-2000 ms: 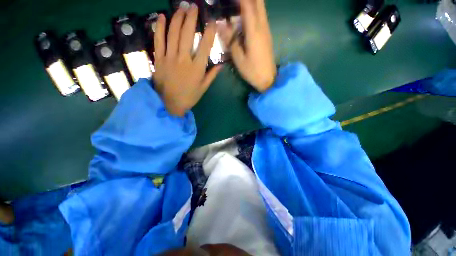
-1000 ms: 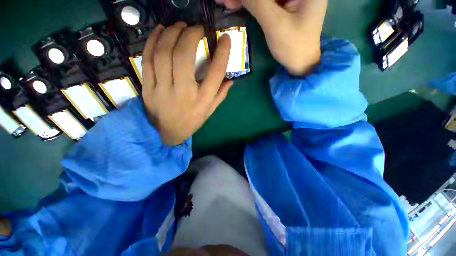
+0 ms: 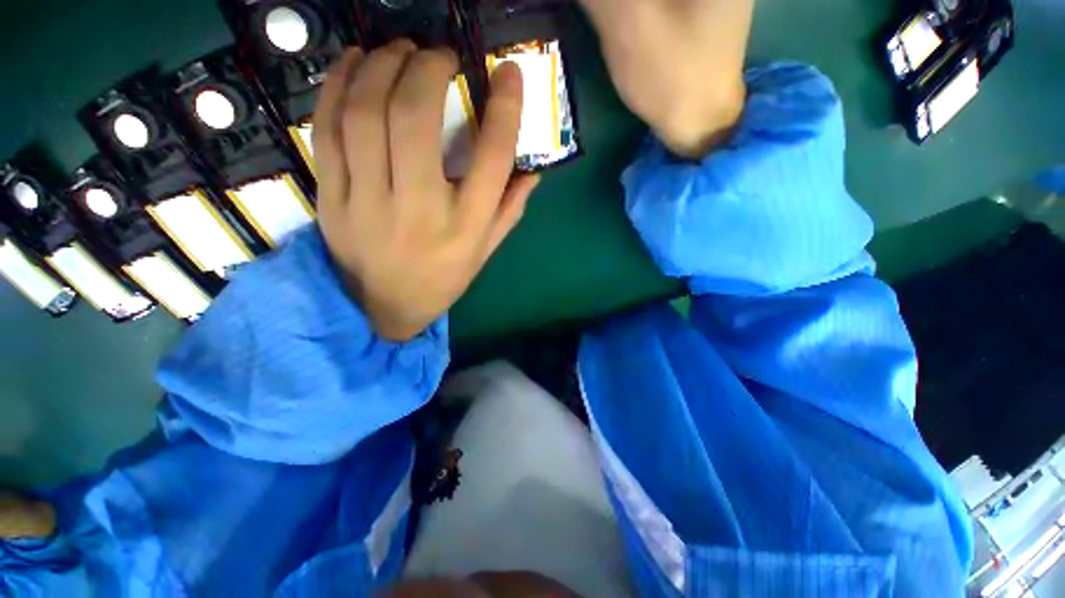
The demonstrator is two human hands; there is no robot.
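Black handheld units lie side by side in a slanting row on the green bench, each with a white yellow-edged rectangle and most with a white disc. My left hand (image 3: 403, 193) lies flat over units near the row's right end, its thumb on the white rectangle of the rightmost unit (image 3: 543, 105). The fingers cover parts of the units beneath. My right hand (image 3: 677, 70) is at the top edge, above and right of that unit. Its fingers are cut off by the picture's edge, so what they hold is hidden.
A small group of black units (image 3: 948, 98) lies on the bench (image 3: 771, 47) at the upper right. Another person's hand (image 3: 26, 516) shows at the lower left edge. A dark surface (image 3: 981, 339) and a pale metal frame (image 3: 1028, 514) are at the right.
Since two seconds ago the view has come closer to the row. My right hand has moved off the rightmost unit towards the top edge. My left hand stays over the units, its thumb now on the rightmost rectangle.
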